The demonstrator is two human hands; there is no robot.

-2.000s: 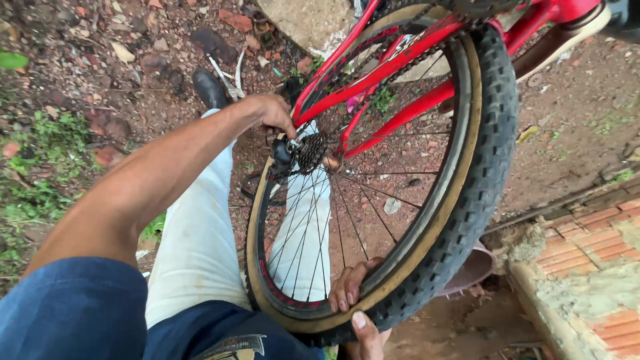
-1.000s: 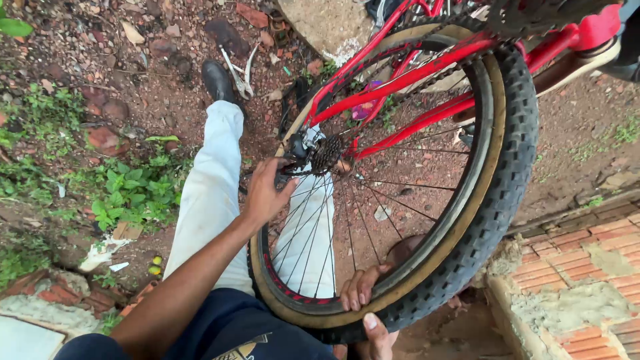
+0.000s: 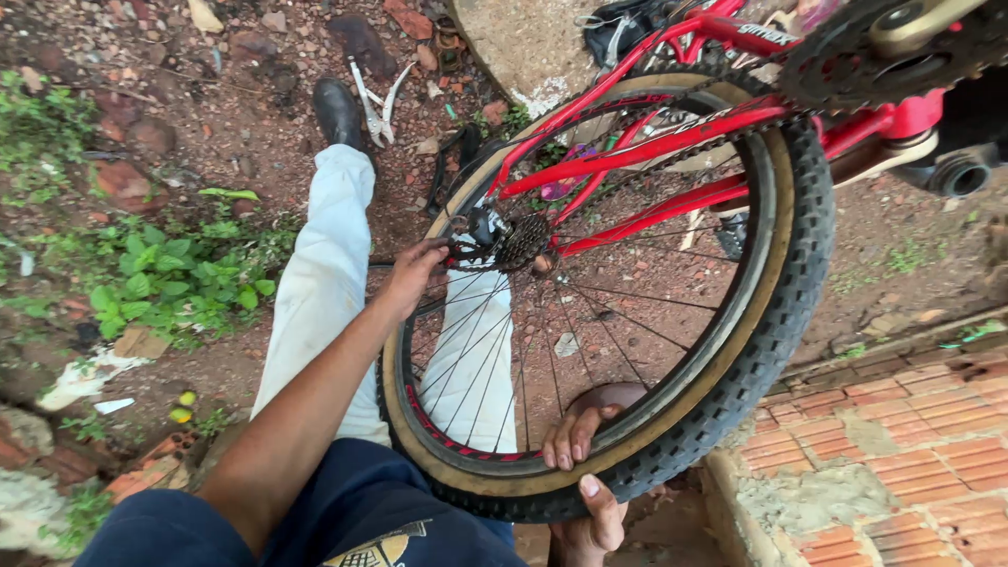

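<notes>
A bicycle wheel with a knobby black tire [image 3: 803,260] and tan sidewall stands between my legs, beside a red bicycle frame [image 3: 646,150]. At the wheel's hub is the rear cassette [image 3: 524,242]. My left hand [image 3: 413,276] has its fingertips on the rear derailleur and chain [image 3: 472,256], left of the cassette. My right hand [image 3: 587,480] is wrapped around the tire and rim at the bottom, fingers inside the rim and thumb on the tread. The chain runs from the cassette up to the chainring [image 3: 835,63] at top right.
Locking pliers [image 3: 378,102] lie on the gravelly ground beside my black boot [image 3: 337,114]. A concrete slab [image 3: 528,47] is at the top, a brick wall [image 3: 890,449] at the lower right. Green weeds [image 3: 169,276] grow at left. A black bag [image 3: 622,31] rests on the slab.
My left hand has moved from above the derailleur, near the frame end, down to its lower left side. My right hand has stayed on the tire and rim.
</notes>
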